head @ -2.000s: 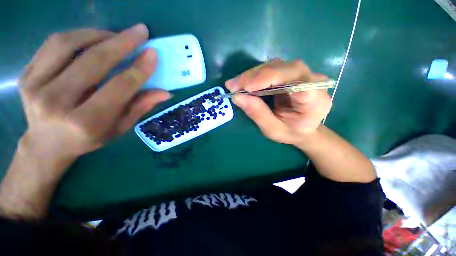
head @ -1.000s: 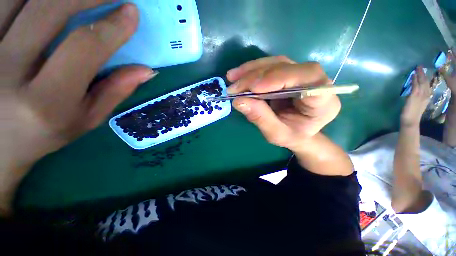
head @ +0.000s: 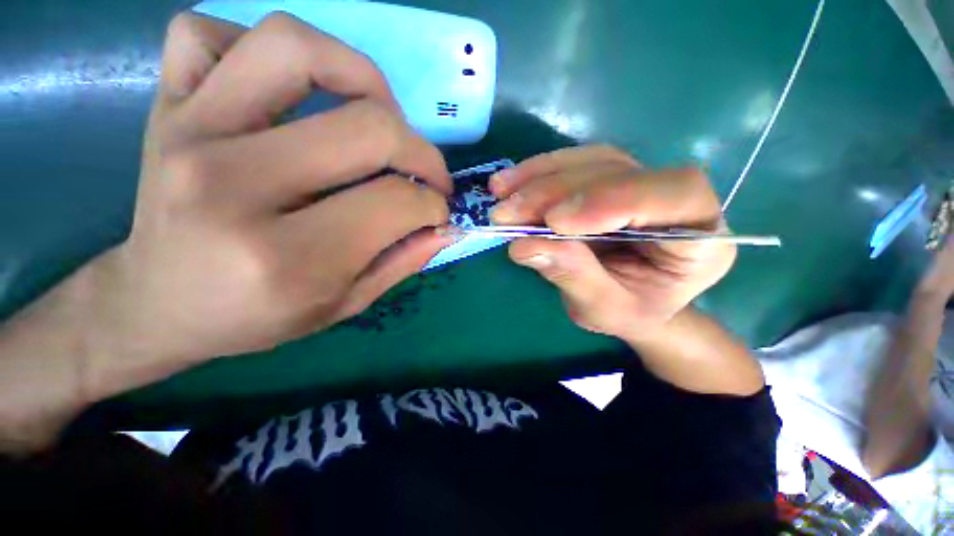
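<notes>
My right hand holds silver tweezers like a pen, tips pointing left over the parts tray. My left hand has its thumb and fingertips closed together at the tweezer tips; whether they pinch a part is hidden. The pale-blue tray is mostly covered by my left hand; dark round inserts show between my hands. A light-blue shell, with two dark holes and a slotted grille at its right end, is above, partly behind my left fingers. I cannot tell if they touch it.
Loose dark inserts are scattered on the green surface below the tray. A thin white line runs at the upper right. At the right edge, another person's arm shows, with a light-blue piece near their hand.
My left hand has moved right and down from the shell to the tweezer tips and now covers much of the tray. My right hand keeps the tweezers over the tray's right end.
</notes>
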